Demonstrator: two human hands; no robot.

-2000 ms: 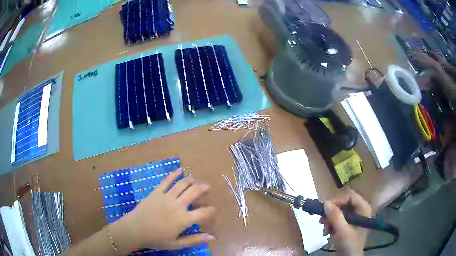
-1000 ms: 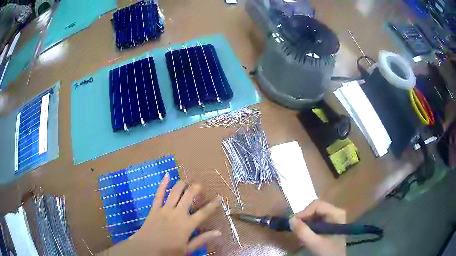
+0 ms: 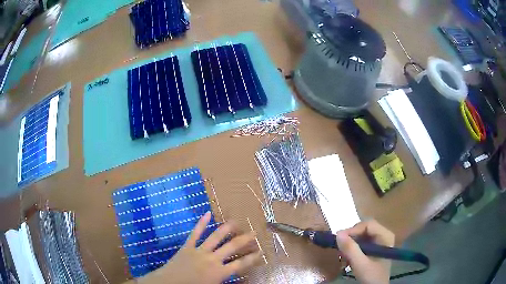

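A blue solar panel (image 3: 158, 213) with dotted silver lines lies in front of me. My left hand (image 3: 216, 258) rests with spread fingers over its lower right part and right edge, hiding that corner. My right hand (image 3: 369, 249) holds the black soldering iron (image 3: 324, 238) like a pen. Its metal tip points left and is at a few loose ribbon strips (image 3: 276, 236) right of the panel. One thin strip lies along the panel's right edge. A pile of short silver ribbons (image 3: 286, 169) lies above the tip, beside white paper (image 3: 335, 191).
A green sheet (image 3: 105, 138) bears two dark cell stacks (image 3: 158, 97). A grey round fume extractor (image 3: 338, 69) stands behind the iron stand (image 3: 369, 150) with yellow sponge. Long ribbons (image 3: 61, 244) and white strips (image 3: 23, 255) lie left, below a finished panel (image 3: 39, 141).
The iron's tip has moved from the ribbon pile down to the loose strips. My left hand has shifted down and right, showing more of the panel. A strip now shows along the panel's right edge.
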